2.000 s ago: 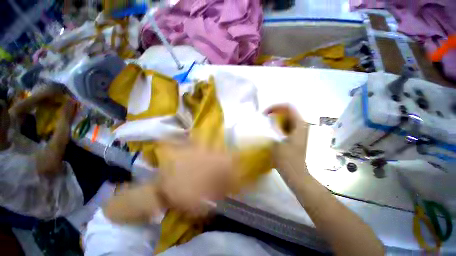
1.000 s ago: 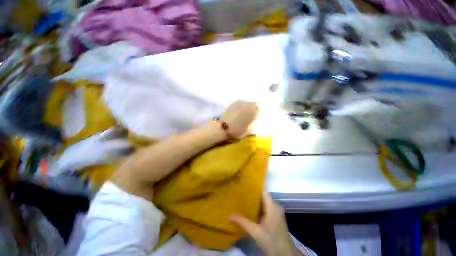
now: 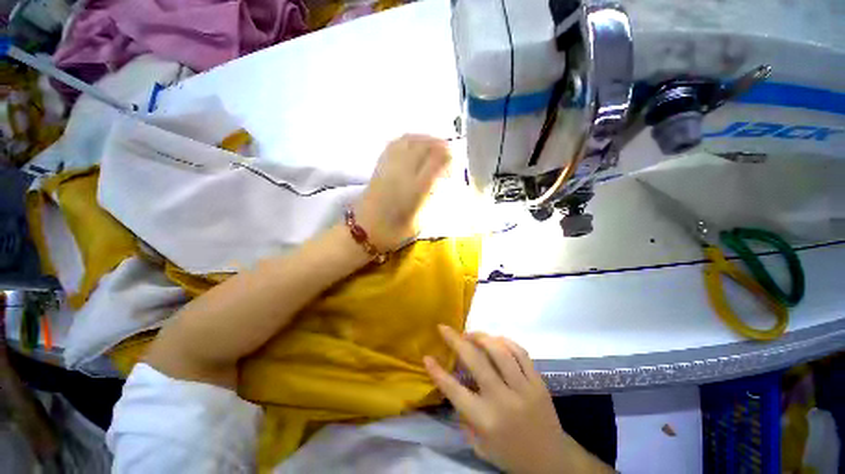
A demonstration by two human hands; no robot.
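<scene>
Mustard fabric (image 3: 371, 324) lies in folds from the bright needle area down over the table's front edge. White fabric (image 3: 213, 208) lies to its left, with a dark line along it. My left hand (image 3: 403, 190), with a beaded bracelet at the wrist, rests on the work just left of the needle; its fingertips are lost in glare, so its grip is unclear. My right hand (image 3: 496, 393) lies at the mustard fabric's lower right edge, fingers apart. The sewing machine (image 3: 519, 102) stands at the right. Glare hides the needle and most of the presser foot.
Scissors (image 3: 750, 278) with a yellow and a green handle loop lie on the table (image 3: 574, 319) at the right. The table's ruler-marked front edge (image 3: 639, 375) curves below. Pink cloth (image 3: 185, 32) is piled at the back left. More mustard and white pieces lie at the left.
The view has shifted toward the machine, which shows larger. My left hand moved from the heap at the left to beside the needle. My right hand moved to the mustard fabric's lower edge.
</scene>
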